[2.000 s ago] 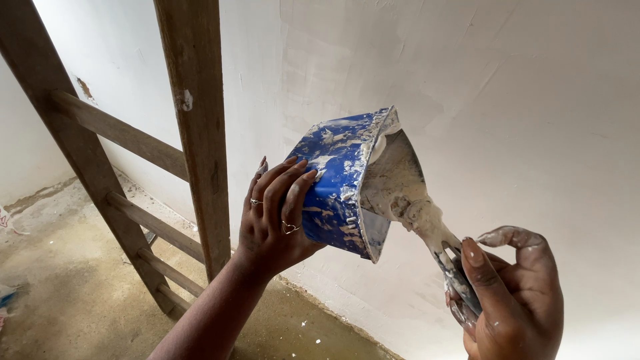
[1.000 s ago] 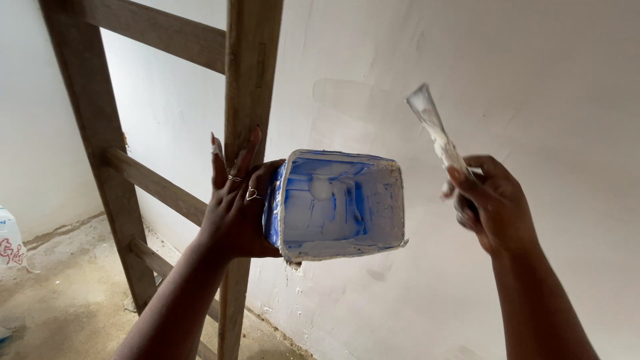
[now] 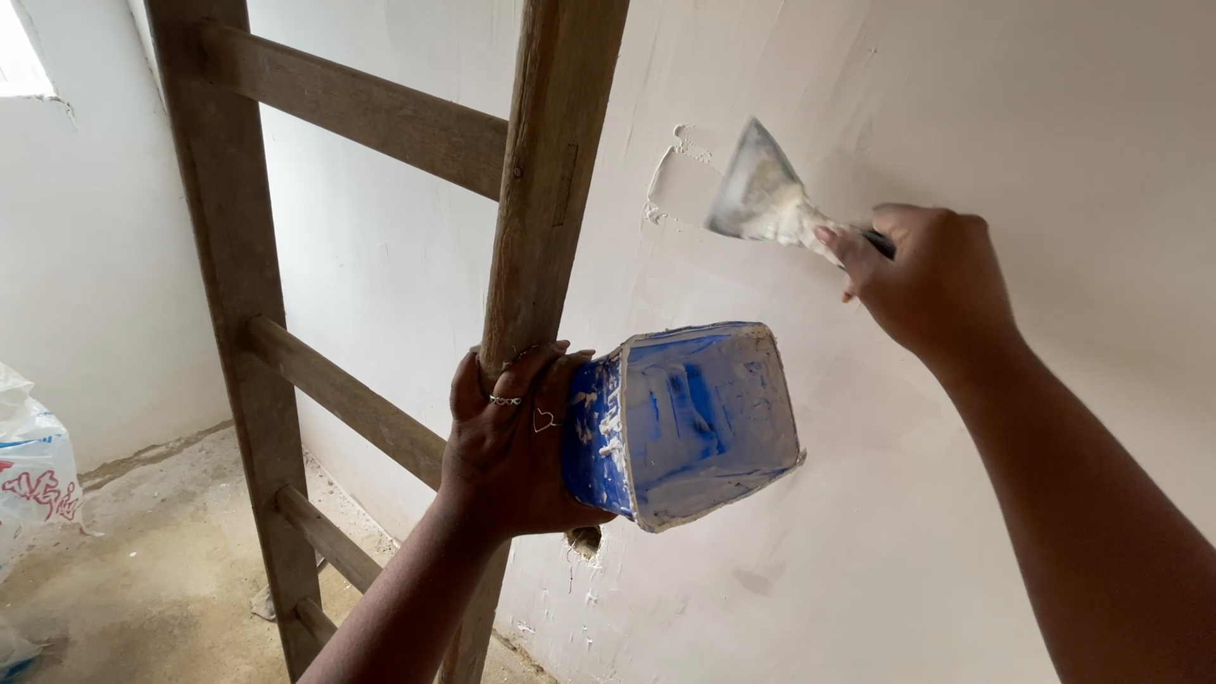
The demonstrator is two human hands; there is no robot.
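Observation:
My left hand [image 3: 513,437] holds a blue plastic tub [image 3: 708,427] tipped so that its mouth faces me. Whitish residue coats the tub's inside and rim. The fingers of that hand also rest against the right rail of a wooden ladder [image 3: 556,171]. In my right hand [image 3: 912,266] is a putty knife [image 3: 760,185] with wet filler on its blade and neck, close to the wall above the tub. Just left of the blade, a patch of fresh filler [image 3: 682,180] with a raised edge shows on the wall. Whether the blade touches the wall, I cannot tell.
The ladder's rungs [image 3: 370,114] cross the left side of the view. Below the tub the pale plastered wall [image 3: 855,570] has a small hole [image 3: 584,540]. A plastic bag with writing [image 3: 38,465] stands at the far left by the dusty concrete floor [image 3: 133,570].
Two seconds ago the putty knife was at the tub's mouth; my right hand has since moved it to the wall. My left hand has come against the ladder rail. A ridge of filler now shows on the wall.

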